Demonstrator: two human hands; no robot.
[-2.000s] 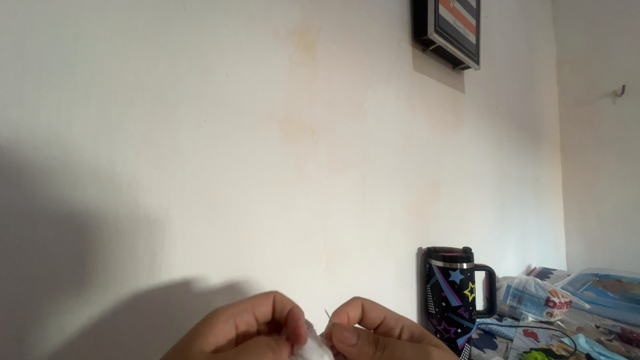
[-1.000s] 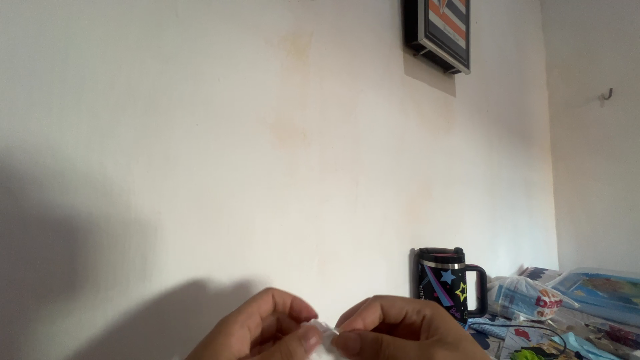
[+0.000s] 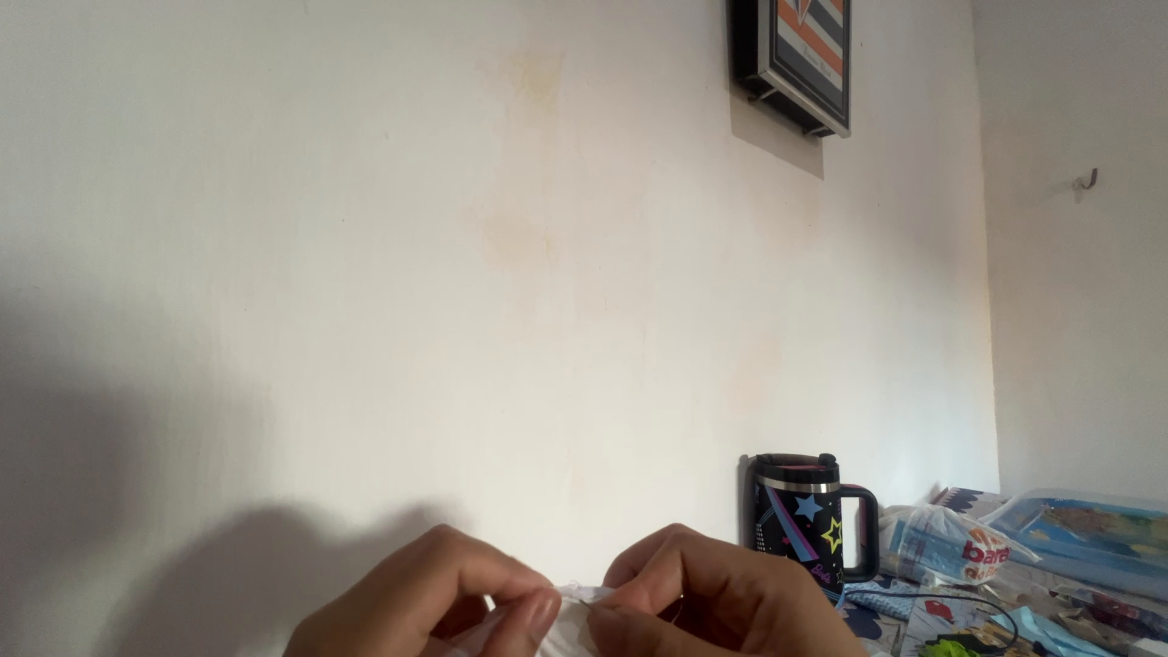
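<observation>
At the bottom edge of the view, my left hand (image 3: 438, 598) pinches a piece of thin white fabric (image 3: 568, 630) between thumb and forefinger. Close on its right, my right hand (image 3: 716, 598) has thumb and forefinger together at the same fabric, holding a thin needle (image 3: 582, 601) whose tip shows against the white. The fabric's lower part is cut off by the frame. To the right of my right hand stands a black tumbler (image 3: 794, 520) with a handle, coloured stars and a lid.
A white wall (image 3: 365, 274) rises behind my hands, with a framed picture (image 3: 810, 59) high up and a hook (image 3: 1086, 180) at right. Beyond the tumbler lie a plastic bag (image 3: 940, 547), a clear plastic container (image 3: 1086, 534), a dark cable (image 3: 967, 598) and bright green material (image 3: 949, 648).
The needle stood up between my fingertips two seconds ago; now it lies lower, against the fabric. Both hands stay close together.
</observation>
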